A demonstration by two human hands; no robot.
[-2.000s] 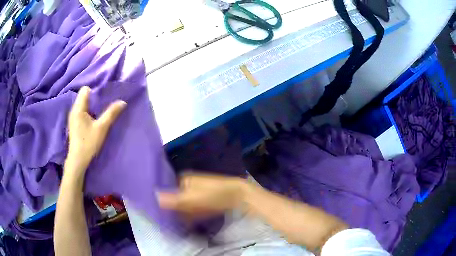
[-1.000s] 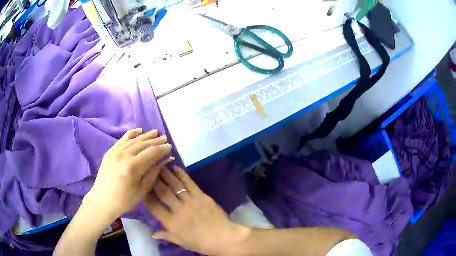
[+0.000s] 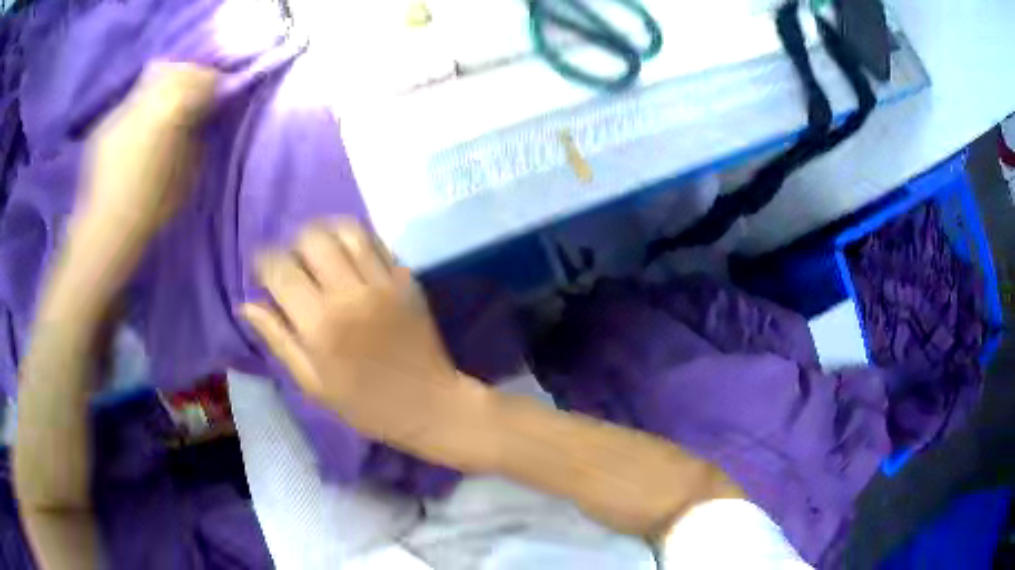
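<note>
The purple garment piece (image 3: 295,167) lies over the left of the machine bed and drapes off its front edge towards the lap. My left hand (image 3: 150,145) is blurred, at the upper left on the cloth; its fingers are bunched against the fabric, and I cannot tell whether they grip it. My right hand (image 3: 345,323) lies on the cloth near the table's front edge, fingers spread and blurred. The needle area is at the top edge in bright glare, mostly cut off.
Green-handled scissors (image 3: 595,39) lie on the machine bed (image 3: 445,33), above a ruler strip (image 3: 501,161) with a tan tape scrap (image 3: 575,157). A black strap (image 3: 768,189) hangs off the right end. A purple heap (image 3: 690,390) and a blue crate (image 3: 985,262) are at the right.
My left hand has moved up and left, away from my right hand, towards the needle area. My right hand has moved slightly up. The view has shifted, cutting off the machine head.
</note>
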